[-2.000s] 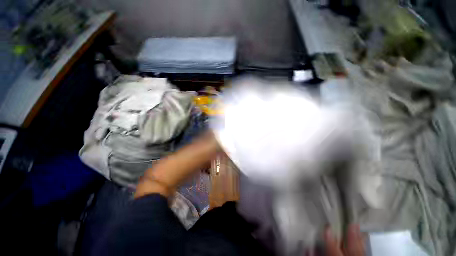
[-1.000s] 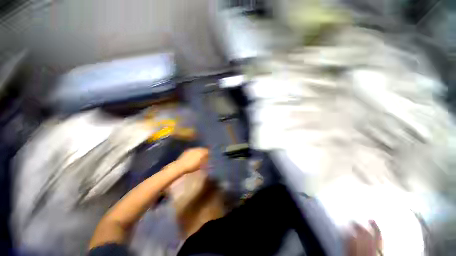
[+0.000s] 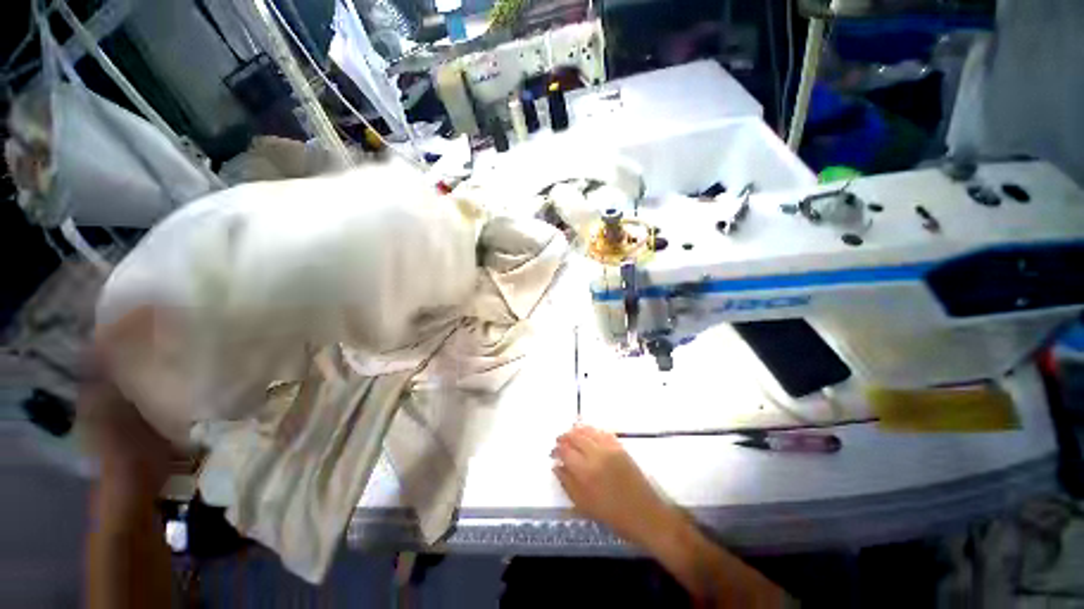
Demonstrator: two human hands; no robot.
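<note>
A cream garment piece (image 3: 297, 256) is bunched and lifted at the left, blurred; its folds hang over the table's front edge. My left hand (image 3: 119, 357) is at its left side, strongly blurred and partly merged with the cloth, which it holds up. My right hand (image 3: 594, 468) lies low on the white table (image 3: 511, 476), left of the small snips and in front of the machine, fingers bent together; no thing shows in it, but its palm is hidden. The sewing machine (image 3: 808, 280) has a white head with a blue stripe and a lit needle area.
A black phone-like rectangle (image 3: 791, 356) lies on the machine bed. Pink-handled snips (image 3: 791, 443) lie near the front edge, beside a yellow patch (image 3: 945, 408). Another machine (image 3: 523, 74) stands behind. White cloth hangs at upper left (image 3: 119, 161).
The view has swung from the floor and cloth heaps to the machine table. The light cloth is now lifted at the left, and my right hand is on the table.
</note>
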